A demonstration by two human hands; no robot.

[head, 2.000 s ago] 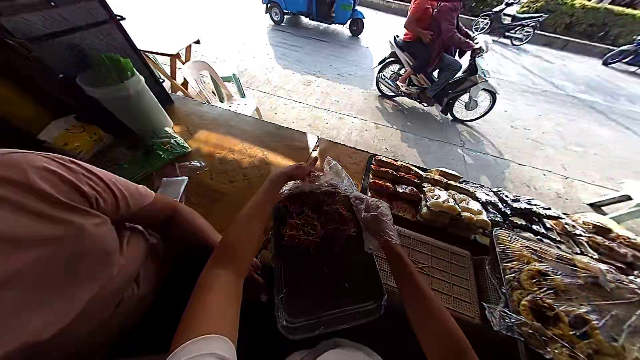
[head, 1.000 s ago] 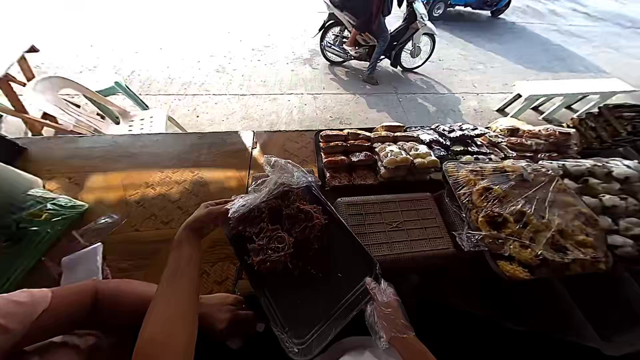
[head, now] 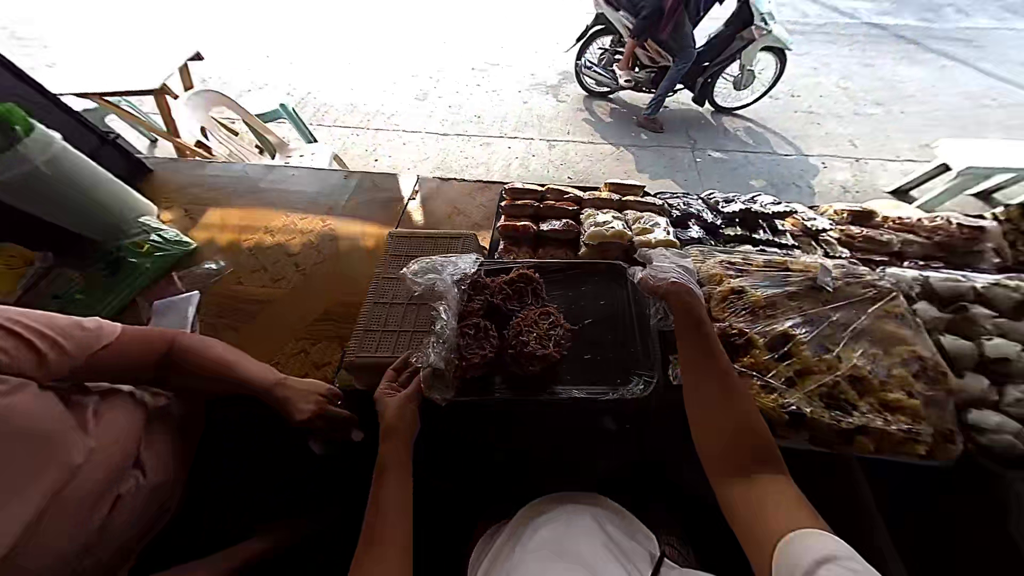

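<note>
A dark rectangular tray (head: pixel 604 328) lies level before me, with several brown shredded fritters (head: pixel 538 340) on its left part. Clear plastic wrap (head: pixel 448 304) is bunched over its left edge. My left hand (head: pixel 398 392) is at the tray's lower left corner, its fingers against the wrap and the basket's edge; how firmly it grips is unclear. My right hand (head: pixel 670 276), in a clear plastic glove, holds the tray's upper right corner. A brown perforated plastic basket (head: pixel 412 276) sits left of the tray, partly under the wrap.
Packed breads (head: pixel 560 212) stand behind the tray. A plastic-wrapped tray of yellowish food (head: pixel 840 344) lies right. At left, a person's hand (head: pixel 316 408) is close to my left hand, near a green plastic bag (head: pixel 128 264). Beyond the table (head: pixel 280 256) are a plastic chair (head: pixel 232 128) and a motorcycle (head: pixel 688 60).
The fritter tray, tilted before, now lies level beside the wrapped yellowish food. The basket, earlier to its right, is now at its left. My right hand has moved to the tray's far right corner.
</note>
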